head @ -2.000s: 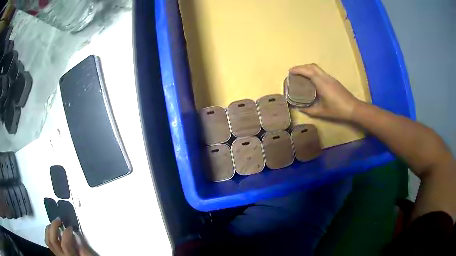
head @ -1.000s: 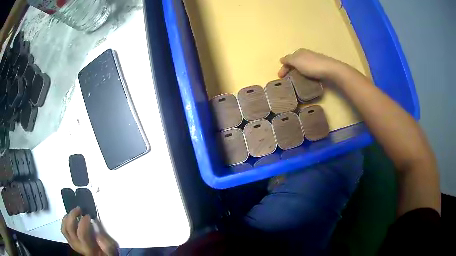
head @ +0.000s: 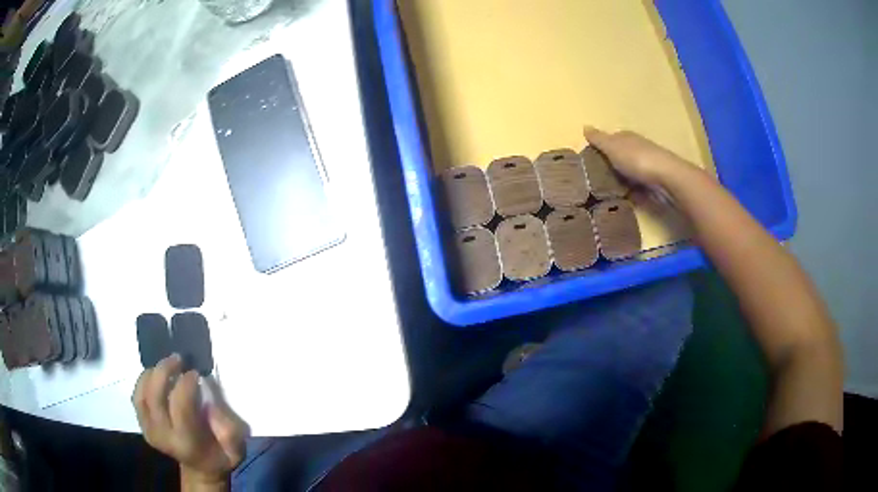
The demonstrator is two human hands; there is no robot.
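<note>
Brown slotted pieces [head: 521,247] lie in two rows in the near end of the blue tray [head: 421,183], on its yellow liner [head: 539,77]. My right hand [head: 640,165] is at the right end of the upper row, its fingers on a brown piece [head: 602,175] that lies in line with the others and is partly hidden by the hand. My left hand [head: 188,413] is over the white table, fingers apart and curled at the lower edge of two black flat pads [head: 193,338]; it holds nothing visible. A third black pad [head: 185,276] lies above them.
A smartphone [head: 274,163] lies on the table [head: 371,356] between the pads and the tray. Dark pieces [head: 72,115] are heaped at the far left. Stacks of brown-topped pieces [head: 38,327] stand at the left. The wearer's legs are below the tray.
The view has shifted, moving table and tray across the picture. My right hand has lowered its piece into the upper row, beside the others. My left hand remains by the black pads.
</note>
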